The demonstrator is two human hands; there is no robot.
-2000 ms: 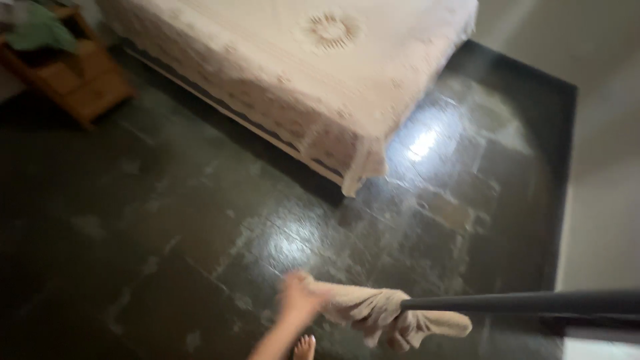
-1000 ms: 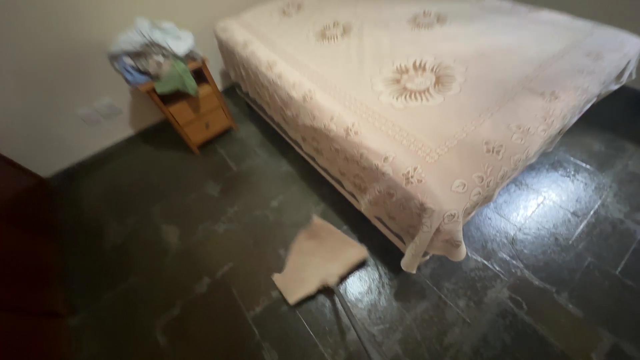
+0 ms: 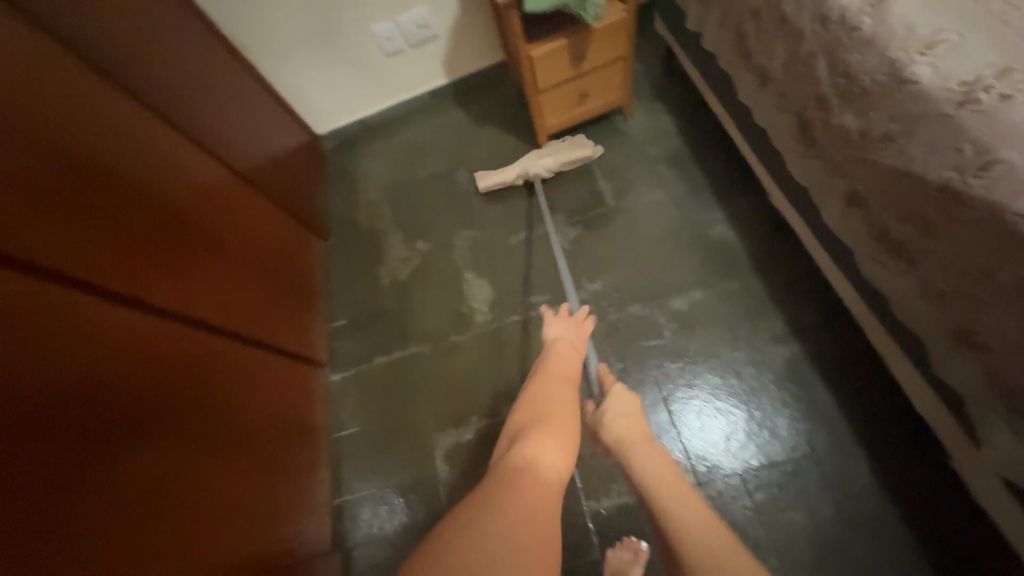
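A long grey pole point(image 3: 558, 246) slants away from me over the dark stone floor. At its far end a beige cloth point(image 3: 540, 162) is bunched around the head, close to the foot of the wooden nightstand. My left hand point(image 3: 568, 326) lies on the pole at about mid-frame, its fingers spread over it. Nearer to me, my right hand point(image 3: 616, 412) is wrapped around the same pole. The pole's near end is hidden by my hands and arms.
A reddish-brown wooden wardrobe point(image 3: 160, 320) fills the left side. The nightstand point(image 3: 580, 76) with drawers stands at the wall point(image 3: 352, 56), a green cloth point(image 3: 564, 6) on it. The bed point(image 3: 904, 144) with a patterned cover runs along the right. My bare foot point(image 3: 627, 555) shows below.
The view has swung left to the wardrobe and nightstand. The cloth, spread flat on the floor a second ago, is now bunched near the nightstand. Both hands have come into view on the pole.
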